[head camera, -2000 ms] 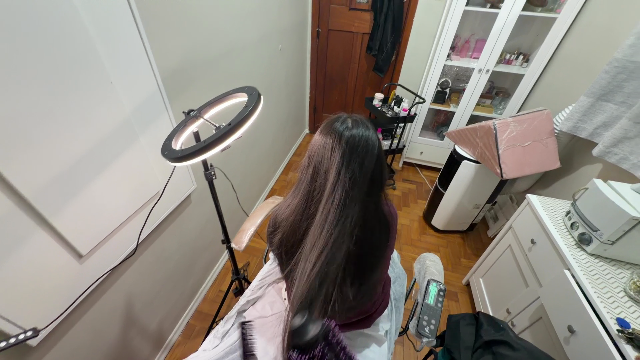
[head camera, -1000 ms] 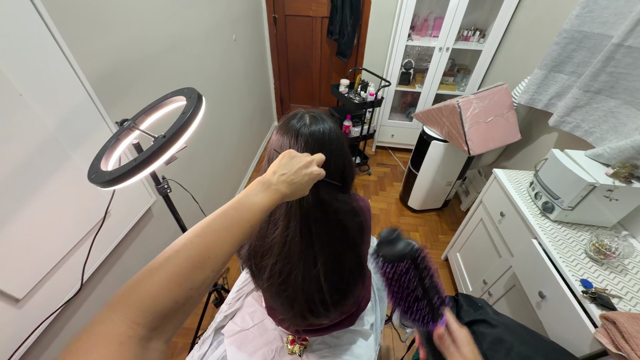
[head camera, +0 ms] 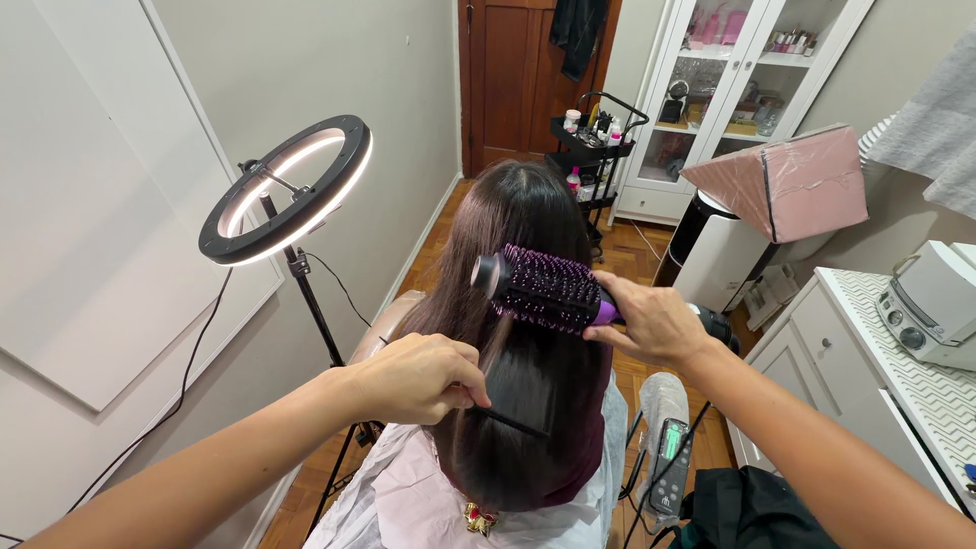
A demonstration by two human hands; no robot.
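Observation:
A seated person with long dark hair (head camera: 526, 396) faces away from me. My right hand (head camera: 652, 316) grips the handle of a black and purple hot-air brush (head camera: 545, 288), its oval bristled head lying across the hair at mid-back height. A cord hangs down from the handle end. Lower and to the left, my left hand (head camera: 427, 379) is closed around a thin black comb (head camera: 511, 421), which points down to the right against the hair. Some strands lie between the hand and the brush. The comb's teeth are not clearly visible.
A lit ring light (head camera: 286, 191) on a tripod stands left. Right are a white drawer cabinet (head camera: 846, 335) and a remote control (head camera: 671, 465) on a wrapped armrest. Behind stand a black trolley (head camera: 591, 149), a glass-door cabinet (head camera: 732, 91) and a pink wrapped box (head camera: 781, 183).
My left hand has moved down from the top of the hair to its lower left. The brush, earlier held off to the right, is now up against the hair.

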